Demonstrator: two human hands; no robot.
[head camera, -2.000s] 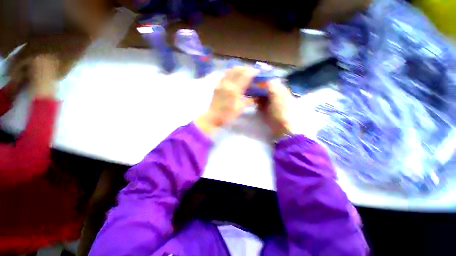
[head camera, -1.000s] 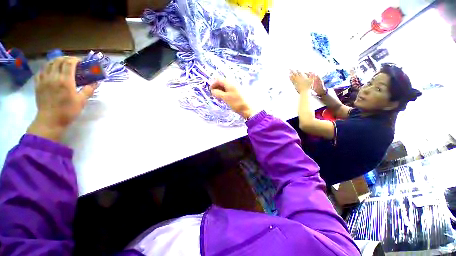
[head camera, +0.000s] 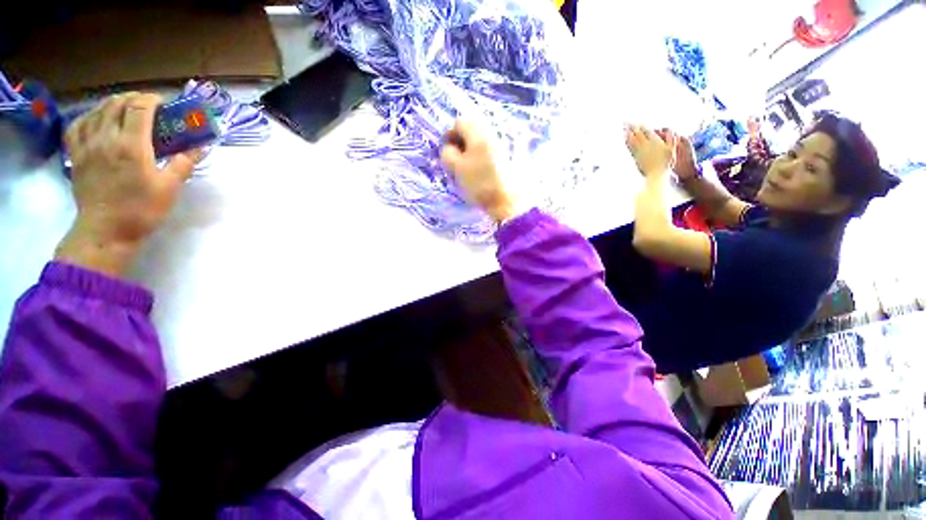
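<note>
My left hand (head camera: 124, 168) is at the far left of the table, around a small dark blue printed box (head camera: 186, 127) with an orange-red spot. A loose lilac cable bundle (head camera: 241, 123) lies just beside that box. My right hand (head camera: 472, 166) is over the near part of the large lilac cable pile (head camera: 426, 198), fingers curled; whether it grips a cable cannot be told. Clear plastic film (head camera: 508, 51) lies over the pile. Another dark blue box (head camera: 39, 120) with cable loops sits left of my left hand.
A black smartphone (head camera: 317, 96) lies between the loose bundle and the pile. A brown card flap (head camera: 142, 46) lies at the far edge. A person (head camera: 741, 264) in dark clothes is at the table on the right, hands over it. Striped stock (head camera: 822, 427) is on the floor at lower right.
Since two seconds ago my hands have parted and the view has swung right. In the last second my right hand has shifted slightly over the pile; my left hand has stayed around its box.
</note>
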